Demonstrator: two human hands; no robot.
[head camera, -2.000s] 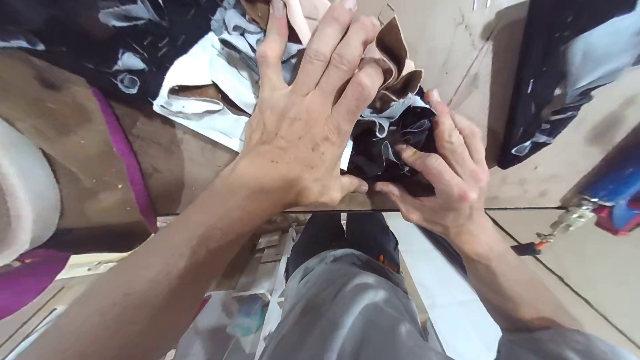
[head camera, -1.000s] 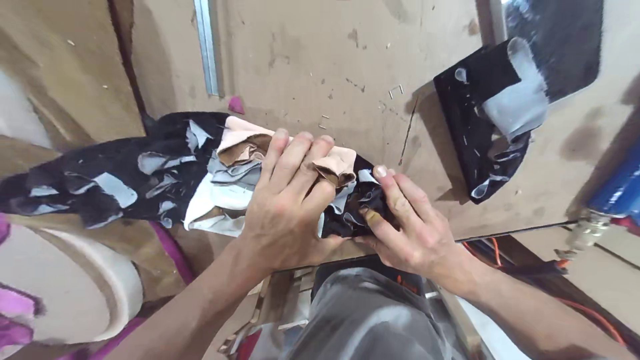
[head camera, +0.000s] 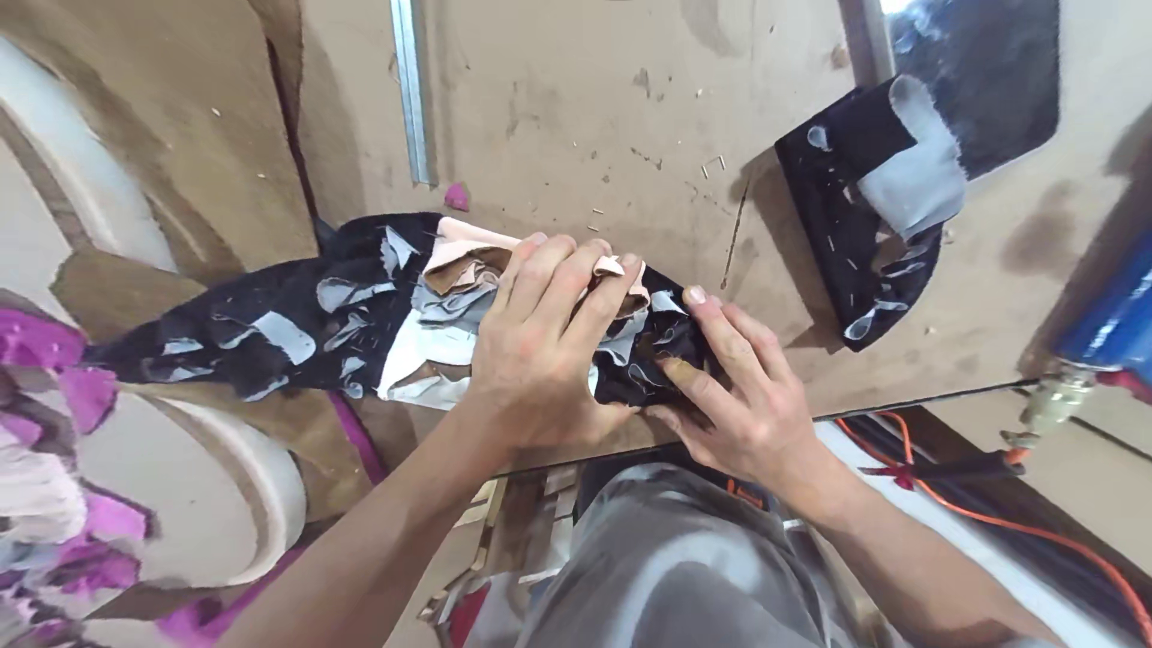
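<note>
A long black fabric-covered piece (head camera: 261, 315), stapled and dotted with grey scraps, lies along the front edge of the worktable. Over its right part, white fabric (head camera: 423, 346) with folded pink, brown and grey layers is bunched. My left hand (head camera: 544, 351) lies spread flat on these layers, pressing them, its fingertips at their far edge. At the right end, my right hand (head camera: 742, 387) touches the black fabric (head camera: 643, 364) with thumb and fingers on either side of its end. What lies beneath my left palm is hidden.
A second black piece with a grey flap (head camera: 850, 225) stands at the right of the worktable (head camera: 576, 117). A metal strip (head camera: 412, 90) and loose staples (head camera: 713, 166) lie behind. Curved white-edged parts (head camera: 243, 477) and purple scraps (head camera: 99, 531) are at left, a blue air tool (head camera: 1111, 315) at right.
The view has shifted widely, bringing more of the worktable into sight. Both hands stay on the same bunched fabric; my right fingers have shifted slightly at its end.
</note>
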